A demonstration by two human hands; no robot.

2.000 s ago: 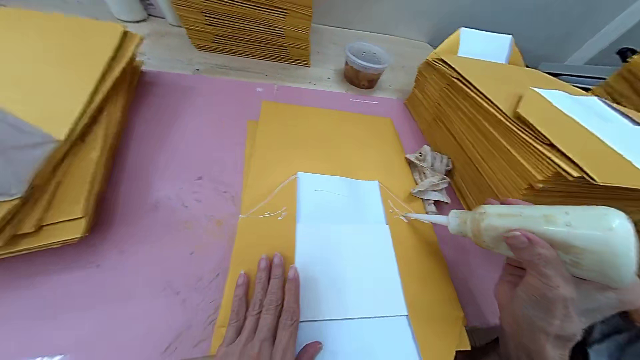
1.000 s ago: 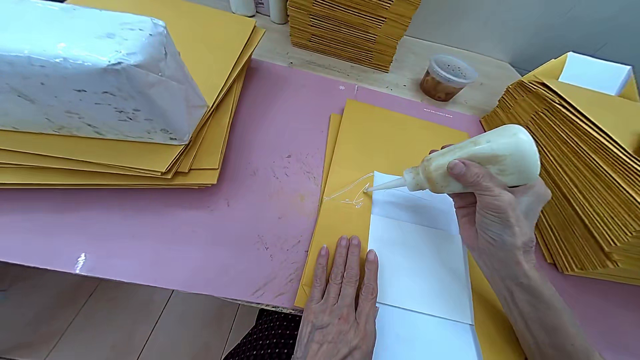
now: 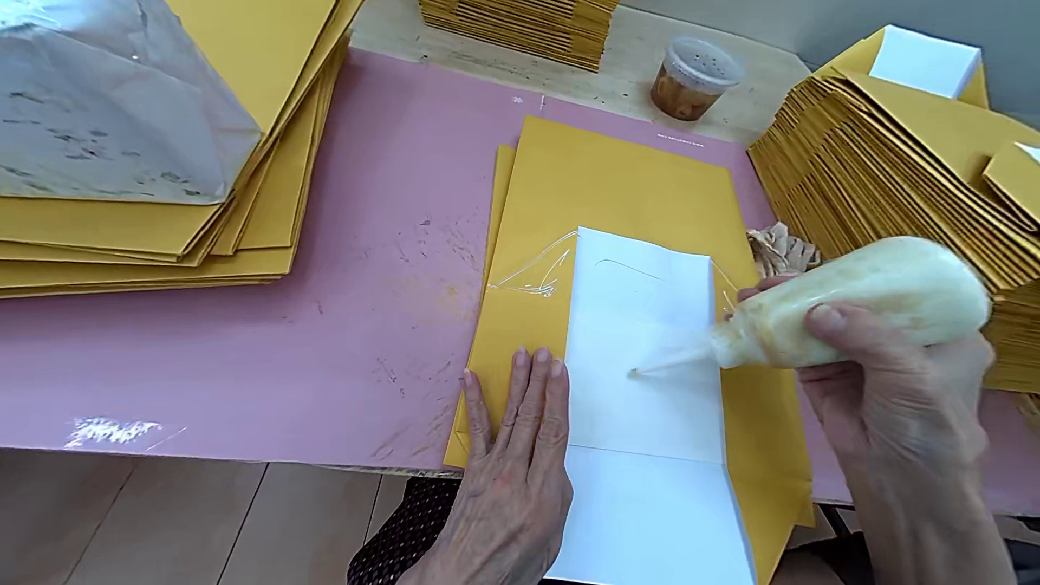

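My right hand [image 3: 902, 382] grips a cream-coloured plastic squeeze bottle [image 3: 861, 305], tilted so its thin nozzle points left over a white paper panel [image 3: 650, 406]. The panel lies on a yellow paper sheet [image 3: 626, 171], with a fold line across it. Thin lines of white glue [image 3: 536, 276] run on the yellow paper on both sides of the panel's upper end, and a faint curved line shows on the panel. My left hand [image 3: 520, 455] rests flat on the yellow paper at the panel's left edge, fingers slightly apart. Whether the nozzle tip touches the panel, I cannot tell.
Stacks of yellow folded paper stand at the left [image 3: 146, 236], at the back [image 3: 520, 32] and at the right [image 3: 886, 162]. A wrapped block [image 3: 106, 106] weighs on the left stack. A lidded plastic cup [image 3: 695, 81] and a crumpled cloth or paper [image 3: 784, 250] sit beyond the sheet.
The bottle's nozzle has moved from the glue at the panel's upper left corner to over the middle of the panel. Before that it was at the right side. My left hand stays on the paper.
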